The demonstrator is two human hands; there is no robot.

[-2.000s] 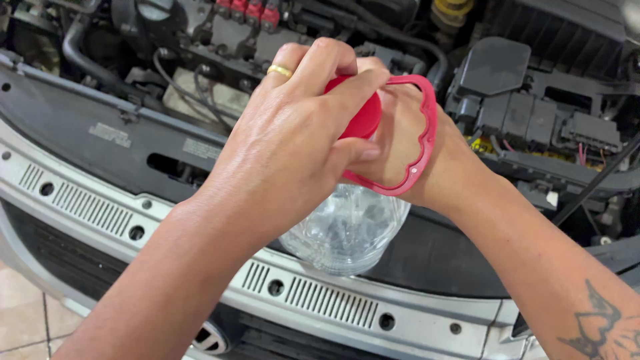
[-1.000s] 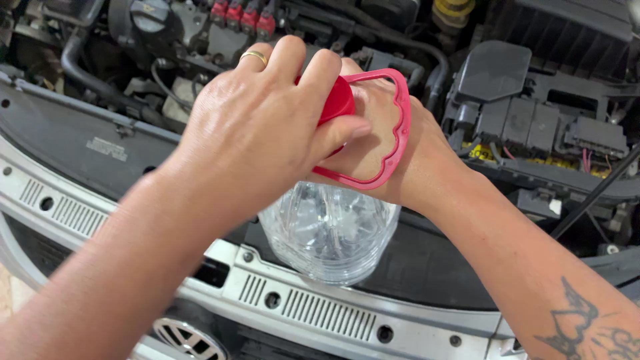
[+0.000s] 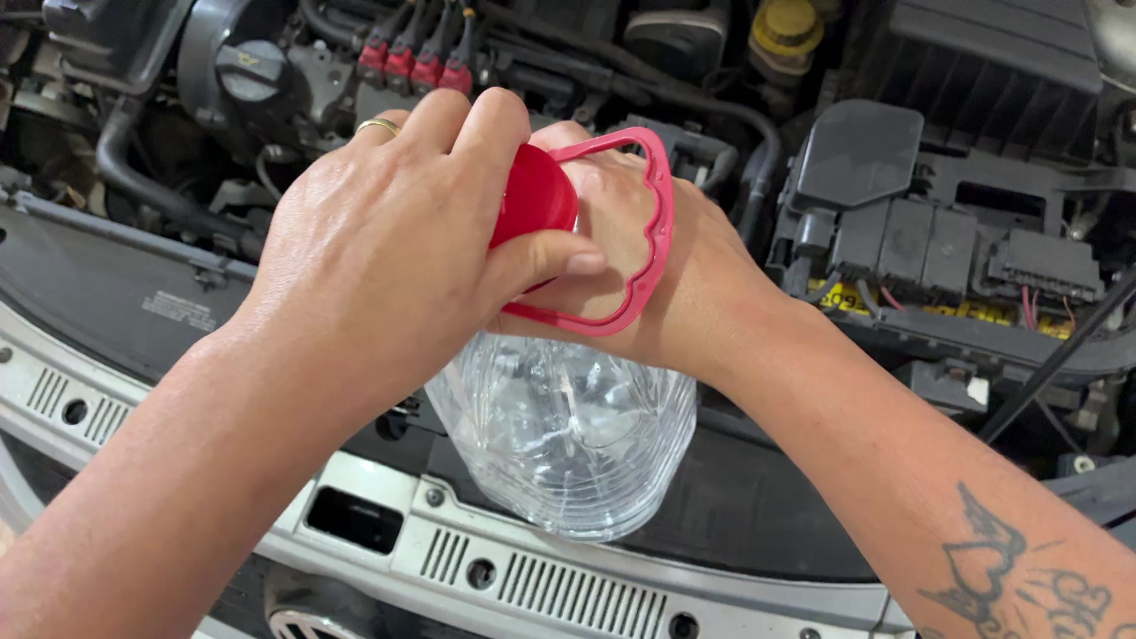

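A clear plastic bottle (image 3: 572, 439) stands or hangs over the car's front panel, its lower part visible below my hands. My left hand (image 3: 390, 222) wraps around the red screw cap (image 3: 540, 200) at its top, thumb along the cap's near side. A red plastic carrying handle (image 3: 659, 240) loops out to the right of the cap, over the back of my right hand (image 3: 621, 222). My right hand reaches behind and below the cap around the bottle's upper part; its fingers are mostly hidden. Whether the bottle rests on anything cannot be seen.
Around the hands lies an open engine bay. An oil filler cap (image 3: 251, 71) and red connectors (image 3: 415, 69) are at the upper left, a yellow reservoir cap (image 3: 787, 27) at the top, a black fuse box (image 3: 905, 240) on the right. The silver front crossmember (image 3: 710, 586) runs below.
My left hand has shifted its grip on the cap, its fingers now more bunched above it. The view has moved closer to the hands. My right hand stays at the bottle's upper part.
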